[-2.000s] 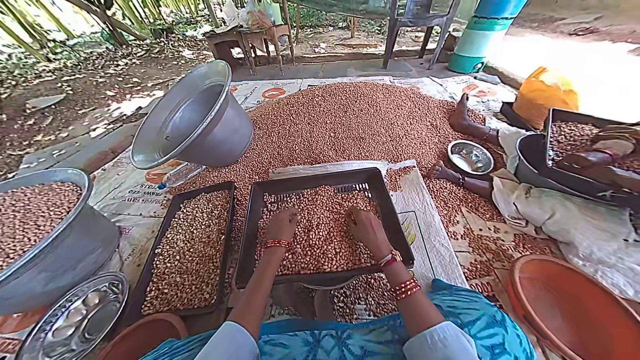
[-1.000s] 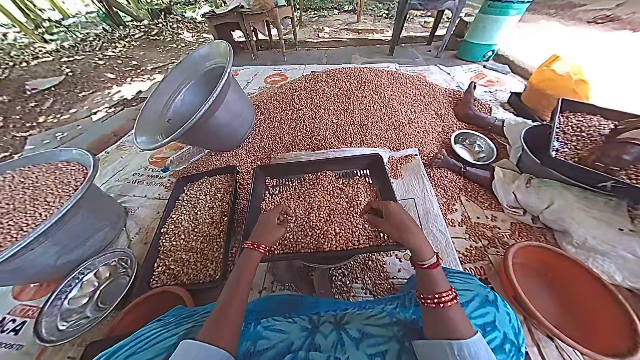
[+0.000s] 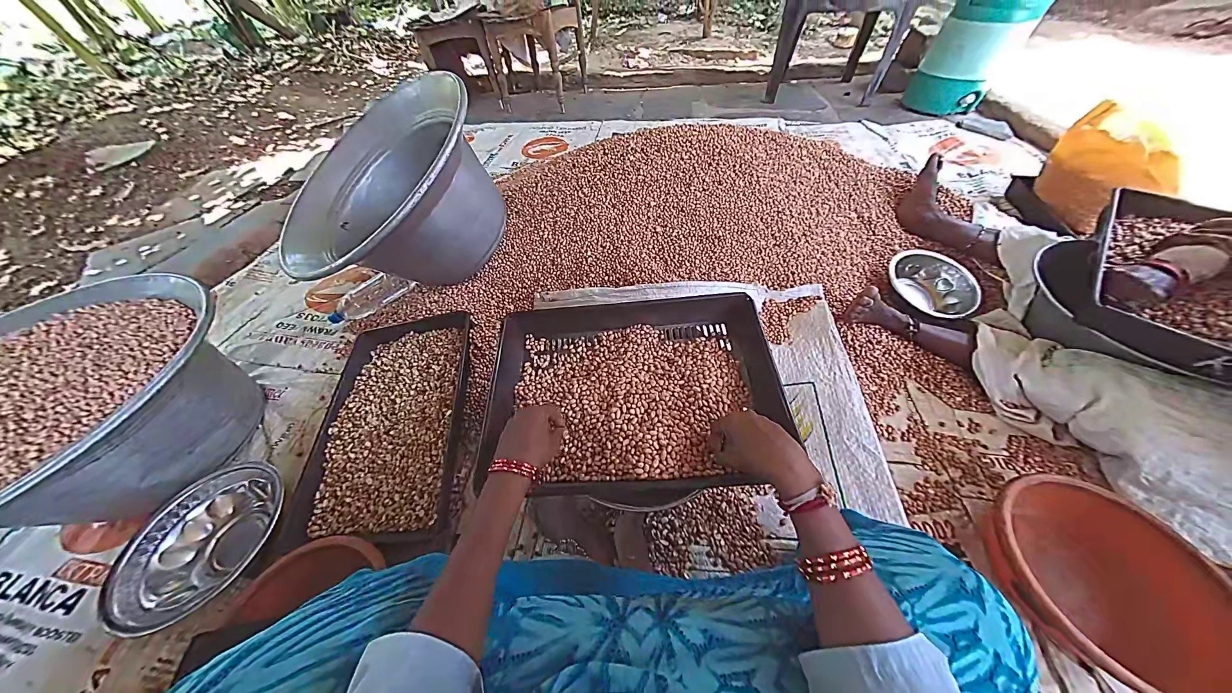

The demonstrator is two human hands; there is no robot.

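Observation:
A black plastic tray with slotted sides (image 3: 770,385) lies in front of me, filled with shelled nuts or seeds (image 3: 635,404) that look like peanuts. My left hand (image 3: 532,438) rests at the left edge of these nuts, fingers curled down. At their right edge is my right hand (image 3: 760,448), fingers bent inward over the tray's near right part. Whether either hand holds any nuts is hidden by the fingers. Beneath the tray, part of a round rim shows, with darker pieces on the ground below it. A second black tray (image 3: 460,385) of paler nuts stands to the left.
Behind the trays spreads a large nut heap (image 3: 703,202). An aluminium tub (image 3: 452,221) leans at its left; a nut-filled tub (image 3: 207,414) and steel plate (image 3: 197,549) are nearer. Right are a clay-coloured basin (image 3: 1107,577), a steel bowl (image 3: 934,284) and another person's feet (image 3: 924,207) and tray.
My hands have moved toward the near side corners of the nuts since the oldest frame. The nuts in the tray look more evenly spread over its near part.

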